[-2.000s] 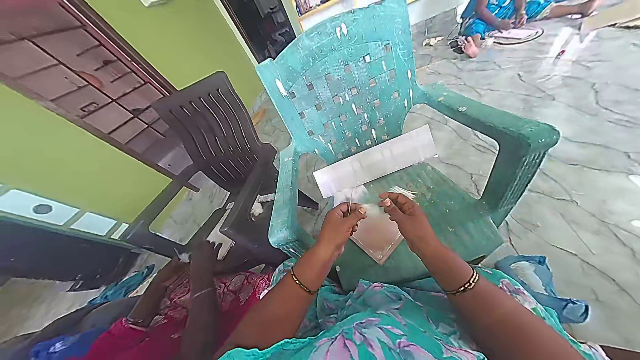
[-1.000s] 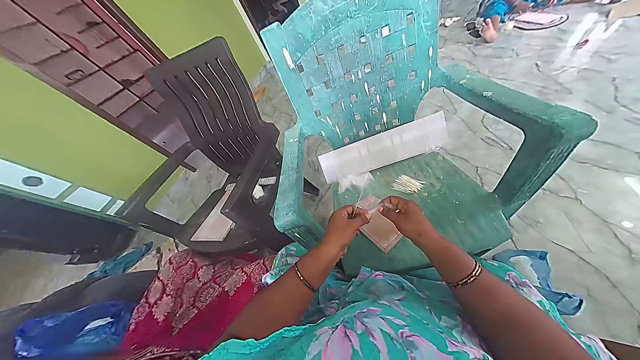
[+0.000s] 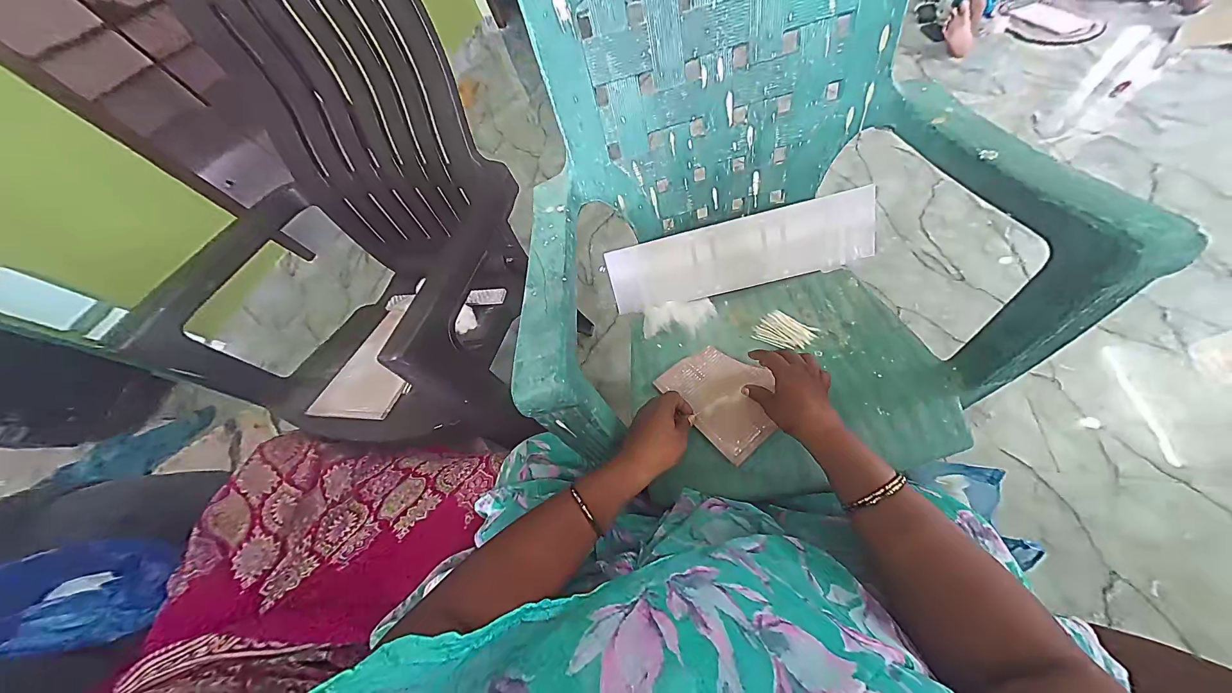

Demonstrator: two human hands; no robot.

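Note:
A square brownish sheet or card (image 3: 724, 409) lies on the seat of a green plastic chair (image 3: 866, 385). My left hand (image 3: 662, 433) pinches something too small to make out at the sheet's left edge. The fingers of my right hand (image 3: 797, 390) are spread over its right edge, thumb on its surface. Behind the sheet is a bundle of thin pale sticks (image 3: 784, 330), with a tuft of white fluffy material (image 3: 679, 315) to its left. A long white strip (image 3: 746, 252) leans against the woven-pattern chair back.
A dark brown plastic chair (image 3: 385, 144) stands at the left, bearing flat boards (image 3: 361, 371) and a bit of white material. Red patterned cloth (image 3: 318, 539) and a blue plastic bag (image 3: 87, 592) are at lower left. Another person's foot (image 3: 960, 29) shows at top right on the marble-patterned floor.
My hands were close together over the sheet's far part; now they are apart at its two sides. The neighbouring person's hands, seen at the left two seconds ago, are gone. The view has moved closer.

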